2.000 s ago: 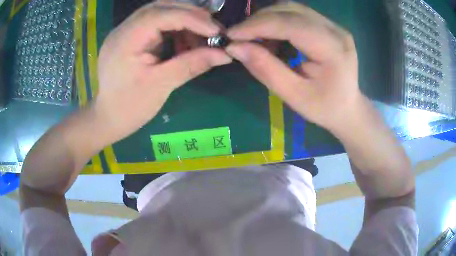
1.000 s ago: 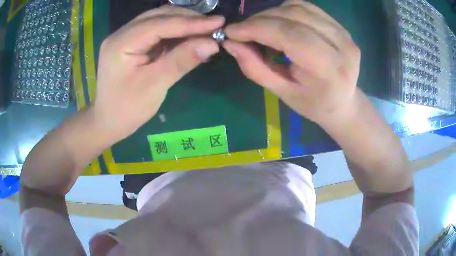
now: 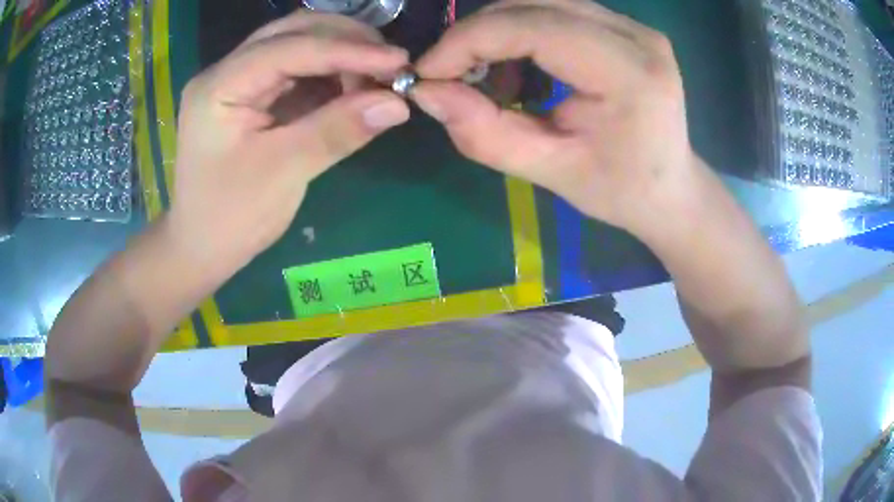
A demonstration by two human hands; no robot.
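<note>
A small round silvery component (image 3: 404, 82) is pinched between the fingertips of both hands, above the green mat at the upper middle. My left hand (image 3: 270, 123) holds it from the left with thumb and forefinger. My right hand (image 3: 578, 113) holds it from the right with thumb and forefinger. Another small silvery round thing (image 3: 476, 72) shows in the gap between my right thumb and forefinger; I cannot tell whether it is held. The component's face is too small to read.
The silver nest (image 3: 358, 8) of the fixture is cut off by the top edge. A clear blister tray (image 3: 80, 123) with round pockets is at left, a taller tray stack (image 3: 819, 108) at right. A green label (image 3: 362, 281) lies at the front, beside yellow tape (image 3: 524, 240) and blue tape (image 3: 571, 245).
Both hands and the component have shifted slightly left in the picture, as have the label and tape. The component is turned differently between the fingertips. More of the silver nest shows than two seconds ago.
</note>
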